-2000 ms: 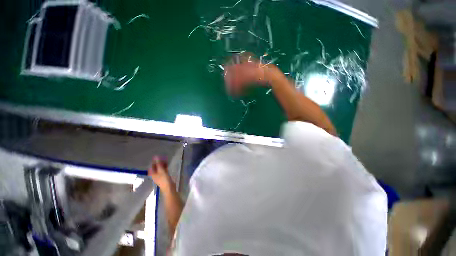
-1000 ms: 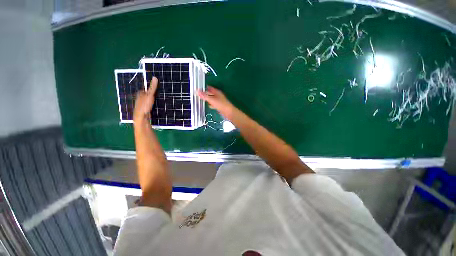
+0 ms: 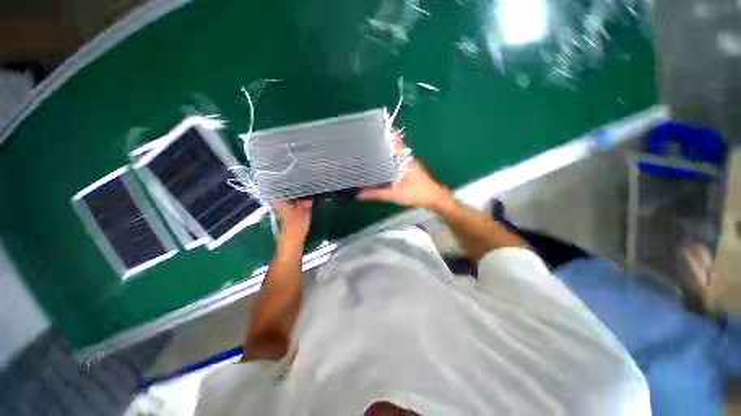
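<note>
A stack of panels (image 3: 325,156) stands on its edge in front of me, its grey-white striped side facing up. Thin white edge trimmings (image 3: 253,175) hang from both its ends. My left hand (image 3: 292,218) holds its near left corner. My right hand (image 3: 413,185) holds its near right end, thumb along the near side. The fingers are partly hidden by the stack. To the left, dark solar panels with white borders (image 3: 201,180) lie overlapped on the green bench, and another dark panel (image 3: 126,221) lies beside them.
The green-topped workbench (image 3: 455,122) has a silver edge rail (image 3: 561,156). White strips (image 3: 569,49) lie scattered at the far right near a lamp glare. A blue stool (image 3: 686,146) stands beyond the right end. A person in blue clothing (image 3: 642,309) is close at my right.
A stack is now on its edge between both hands, right of the remaining panels. The view has turned, and the person in blue has come into view at the right.
</note>
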